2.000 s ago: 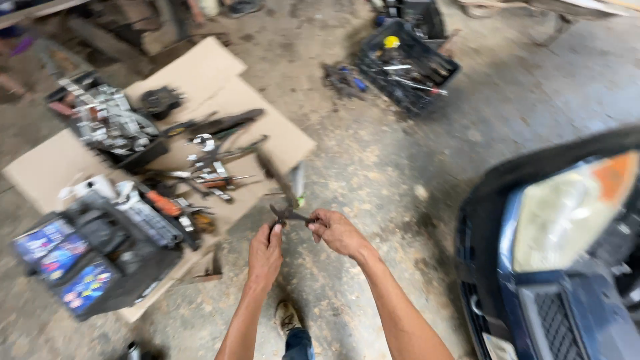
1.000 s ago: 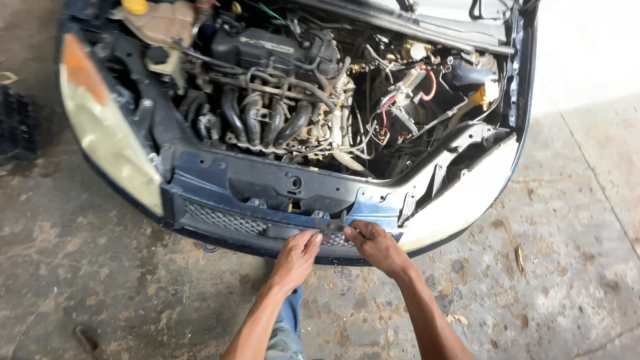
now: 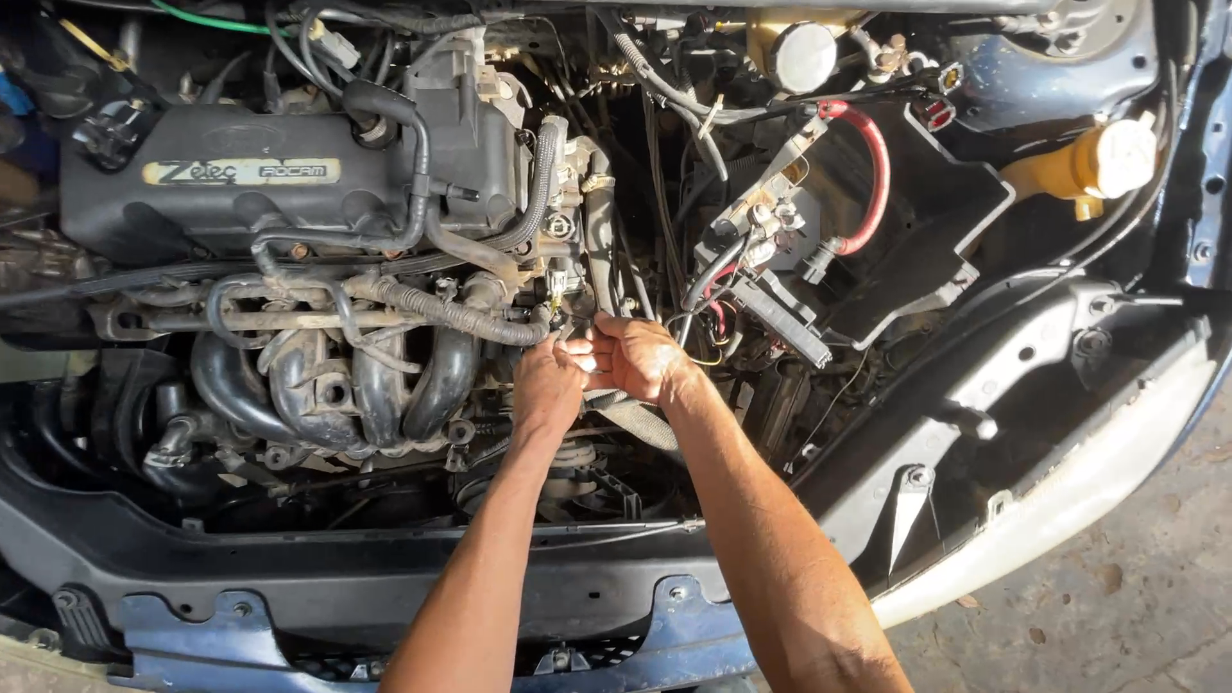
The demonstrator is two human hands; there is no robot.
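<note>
Both hands reach into a car's engine bay, close together at the end of the engine. My left hand [image 3: 547,390] has its fingertips at the end of a corrugated hose [image 3: 452,313], beside a small connector [image 3: 557,285]. My right hand [image 3: 640,358] touches the left fingertips, its fingers curled below a grey coolant hose [image 3: 599,231]. Whatever lies between the fingers is too small and hidden to tell. To the left are the black engine cover [image 3: 289,207] and the curved black intake pipes [image 3: 371,385].
A red cable [image 3: 878,178] and loose wiring with a black fuse holder [image 3: 782,318] lie right of the hands. The black front crossmember [image 3: 385,577] runs under both forearms. A headlight [image 3: 1078,500] edges the bay. Reservoir caps [image 3: 806,58] stand at the back.
The view has swung from the tools on cardboard to the car, then closer over the engine. My hands, holding a dark tool two seconds ago, have moved from the front grille into the bay.
</note>
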